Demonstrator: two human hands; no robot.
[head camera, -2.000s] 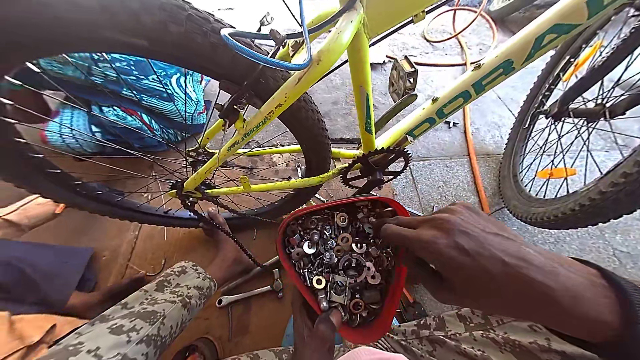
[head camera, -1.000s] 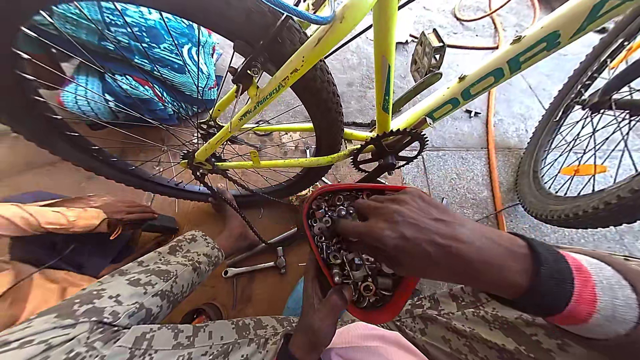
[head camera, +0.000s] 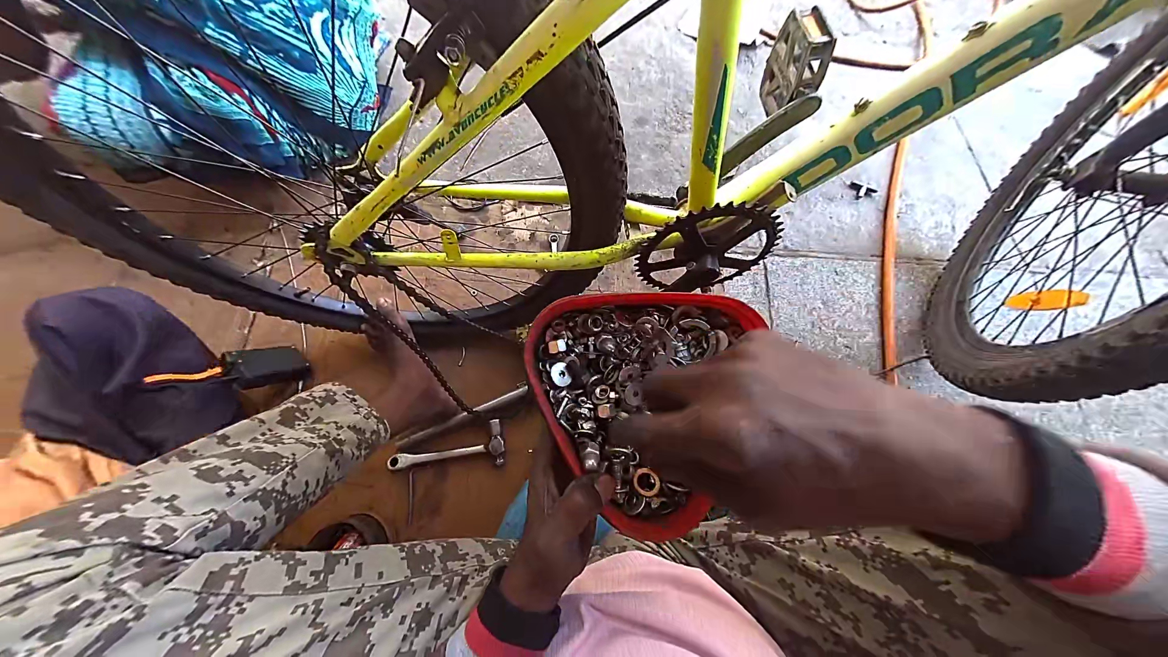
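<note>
A red plastic container (head camera: 538, 365) full of metal nuts, bolts and washers (head camera: 602, 374) is held above my lap. My left hand (head camera: 566, 520) grips its lower left side, the thumb over the rim. Inside, my right hand (head camera: 757, 429) has its fingers down among the hardware; whether a piece is pinched between them is hidden. Beyond the container lies the yellow bicycle frame (head camera: 502, 260) with a black chainring (head camera: 707, 248). From the rear hub (head camera: 351, 246) a loose chain (head camera: 411, 342) hangs down to the floor.
A metal wrench-like tool (head camera: 447, 456) and a long bar (head camera: 465, 415) lie on the brown floor left of the container. The rear tyre (head camera: 593, 137) and front tyre (head camera: 958, 274) flank the frame. An orange hose (head camera: 890, 246) runs over the paving. Dark cloth (head camera: 119, 374) and a black object (head camera: 265, 365) are at left.
My right hand has gone from the container's upper right edge to deeper among the hardware. Another person's hand, at the left one second ago, is out of view. The view has shifted closer.
</note>
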